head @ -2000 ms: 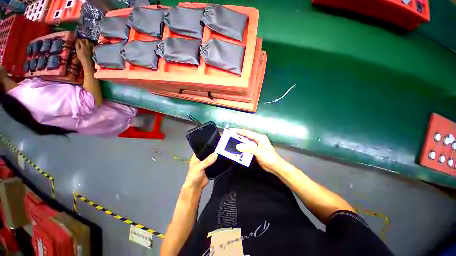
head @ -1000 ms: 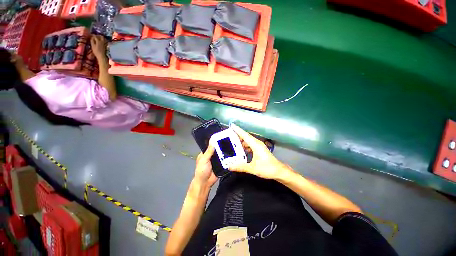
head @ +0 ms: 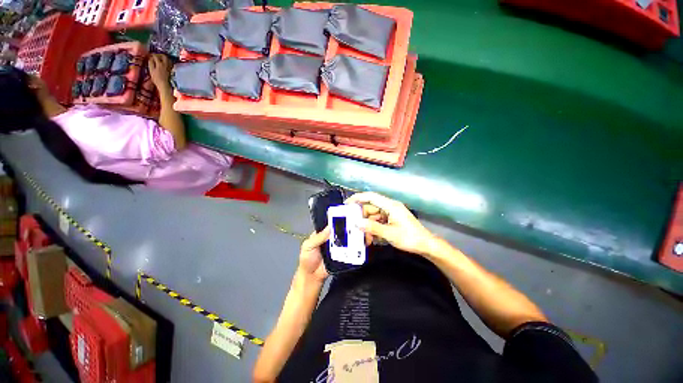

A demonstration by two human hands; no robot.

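A small white device [head: 355, 238] with a black window is held in front of my body, over a dark smartphone [head: 320, 209]. My left hand [head: 314, 253] grips the phone from the left, its thumb at the device's left edge. My right hand [head: 386, 223] holds the device at its right side with bent fingers. The lower part of the phone is partly hidden behind the device. A thin dark stick [head: 327, 184] shows above the phone.
Stacked red-orange trays [head: 299, 107] with grey pouches [head: 356, 81] stand on the green bench [head: 517, 142]; a white cord [head: 443, 141] lies right of them. A person in pink [head: 123, 142] sits left. Red crates [head: 93, 333] stand at lower left.
The white device has turned more upright over the phone, its black window now clear of my thumb. The bench and trays have shifted slightly right in the view.
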